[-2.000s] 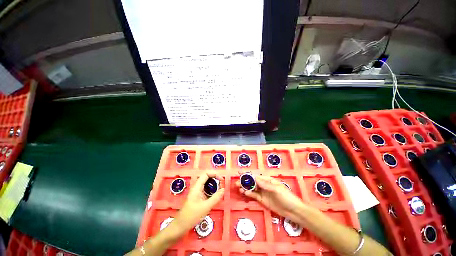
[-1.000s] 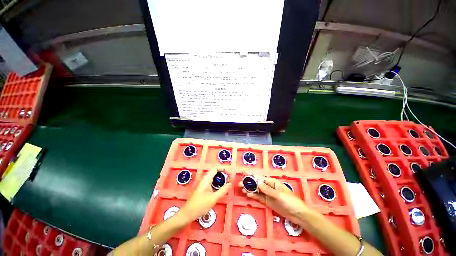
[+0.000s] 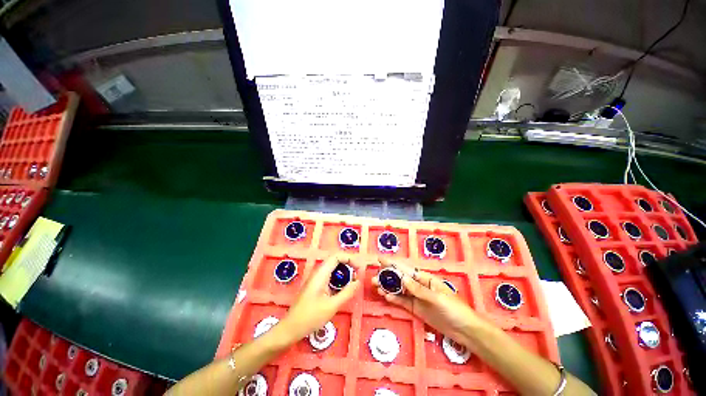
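Note:
My left hand (image 3: 313,304) holds a round watch-like unit (image 3: 340,276), dark face up with small lit marks. My right hand (image 3: 435,300) holds a second such unit (image 3: 390,281) beside it, also dark face up. Both hands are above the second row of an orange-red compartment tray (image 3: 258,288). Dark-faced units lie in the tray's far row and in second-row pockets at both sides. Face-down silver-white units (image 3: 383,345) lie in the nearer rows, some partly hidden by my forearms.
A black board with printed sheets (image 3: 344,131) stands behind the tray. Stacked filled trays (image 3: 577,232), a black object (image 3: 681,290) and white cables (image 3: 633,147) are at right. A white paper (image 3: 563,308) lies between trays. More trays (image 3: 35,147) and a yellow note (image 3: 29,259) are at left.
The camera view has shifted, so the board and front tray appear further right than two seconds ago. Both hands still hold their units side by side.

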